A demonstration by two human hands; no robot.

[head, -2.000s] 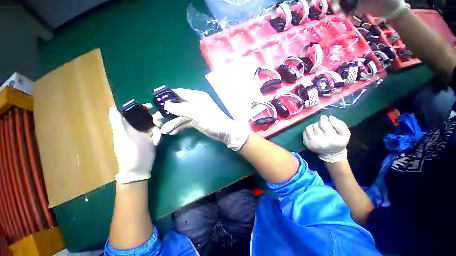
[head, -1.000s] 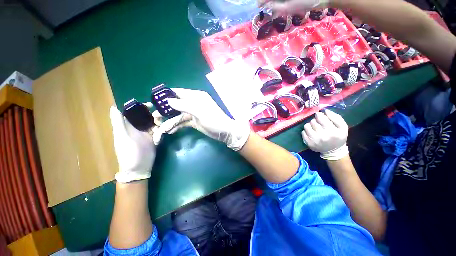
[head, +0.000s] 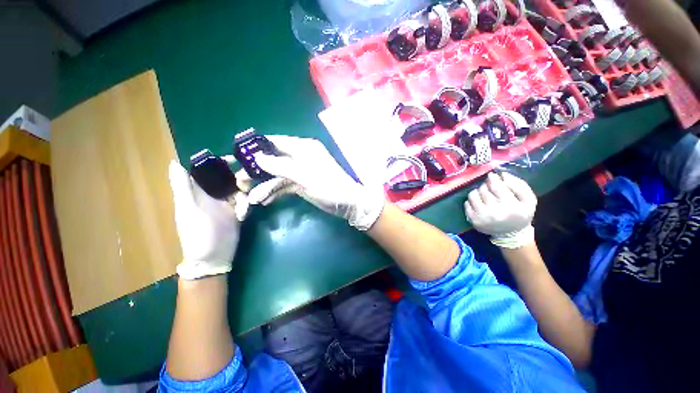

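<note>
My left hand (head: 206,230), in a white glove, holds a smartwatch (head: 213,175) with a dark screen, left of centre above the green bench. My right hand (head: 313,178), also gloved, holds a second smartwatch (head: 252,156) beside it, its screen lit with small pale icons and the thumb over its edge. The two watches are close together, screens facing up. The straps are mostly hidden by my fingers. A pink-red tray (head: 353,71) holds several watches with looped pale and black straps. A white paper sheet (head: 359,132) lies on its left part.
A tan board (head: 115,192) lies left of my hands. Red-orange slats (head: 29,253) stand at the left edge. Clear film (head: 307,29) lies behind the tray. A second red tray (head: 641,92) holds watches at the right. A co-worker's gloved hand (head: 503,209) rests at the bench edge.
The lit screen's icons have changed while both my hands stay nearly still. The co-worker's other arm has drawn back to the upper right, and another watch now sits in the tray's back row.
</note>
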